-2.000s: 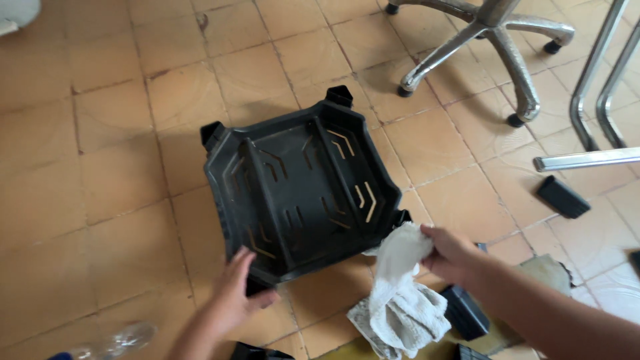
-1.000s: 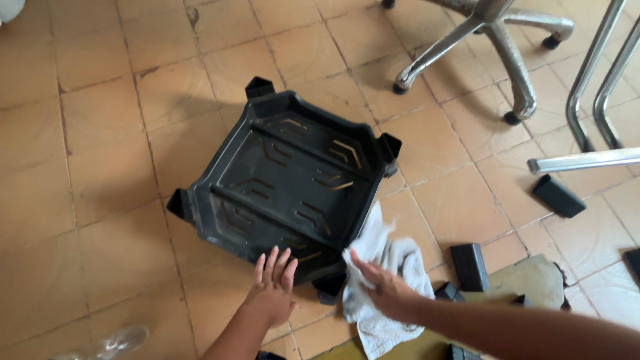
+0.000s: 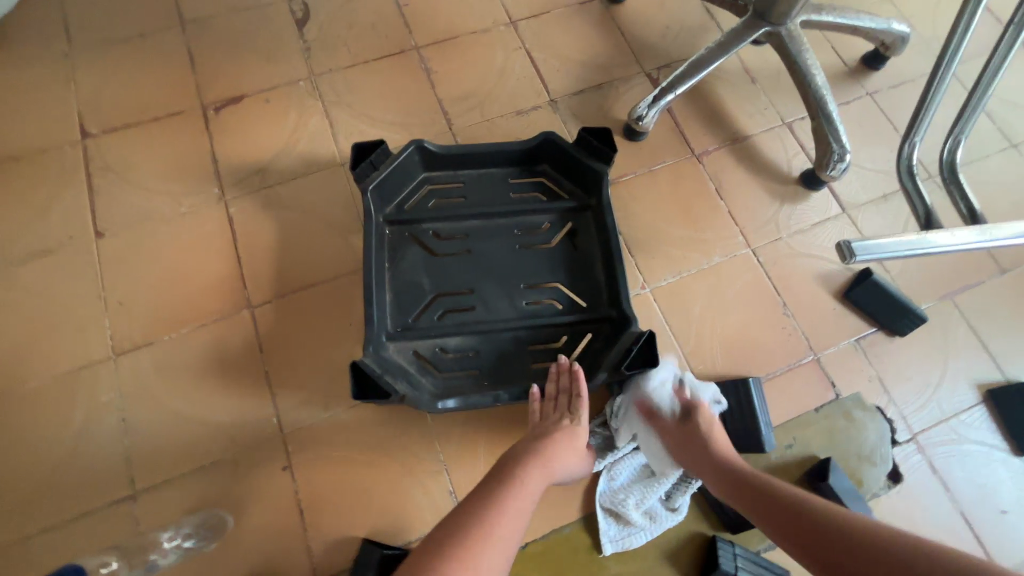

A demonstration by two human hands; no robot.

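A black plastic shelf tray [image 3: 492, 268] with slotted openings and hollow corner sockets lies on the tiled floor in front of me. My left hand [image 3: 560, 416] rests with its extended fingers at the tray's near edge, right of centre, and holds nothing. Just outside the near right corner, my right hand [image 3: 692, 432] is closed on a thin white cloth [image 3: 660, 400], both somewhat blurred. Under that cloth lies a thicker grey-white towel [image 3: 640, 496], partly hidden by the hand and the cloth.
Black plastic tube pieces [image 3: 748, 416] lie around a yellowish mat [image 3: 840, 436] at lower right, another [image 3: 886, 302] farther right. A metal chair base [image 3: 800, 88] on casters stands at upper right, beside metal tube legs [image 3: 916, 144]. A clear plastic bottle [image 3: 184, 536] lies at lower left.
The tray has turned between frames and now sits nearly square to me. My left hand has moved from the tray's near left side to its near edge. The white cloth stays in my right hand.
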